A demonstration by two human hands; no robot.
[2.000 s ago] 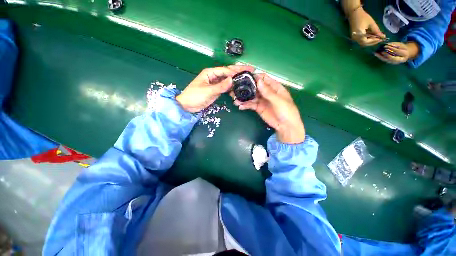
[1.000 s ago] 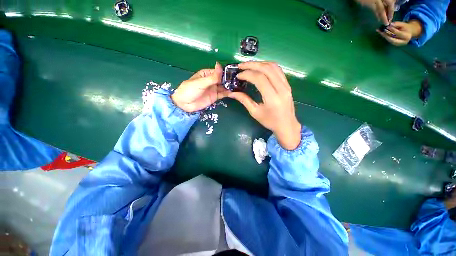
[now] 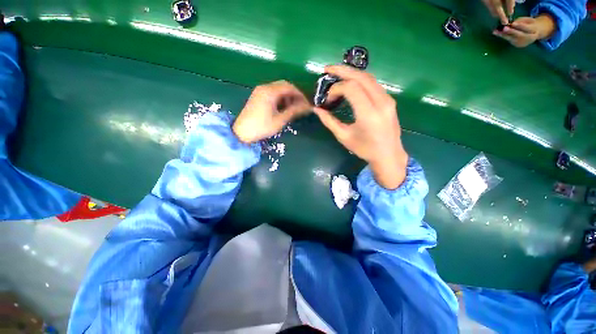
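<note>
A black rounded-square housing [image 3: 323, 90] with a silvery edge is held over the border between the bench and the belt. My right hand [image 3: 369, 117] grips it between thumb and fingers. My left hand [image 3: 271, 111] is just left of it, blurred, with thumb and fingertips together near the housing; whether a small part is between them cannot be told. A pile of tiny white parts [image 3: 198, 115] lies beside my left sleeve, and more tiny parts [image 3: 278, 150] lie scattered below my left hand.
The green belt [image 3: 215, 19] carries several black housings, one [image 3: 356, 57] just beyond my right hand. A white crumpled wad [image 3: 341, 190] lies by my right sleeve. A clear plastic bag [image 3: 469, 186] lies to the right. Another person's hands [image 3: 519, 29] work at the far right.
The housing has turned more edge-on and moved slightly right in my right hand. My left hand has come off it. The housings on the belt have shifted right.
</note>
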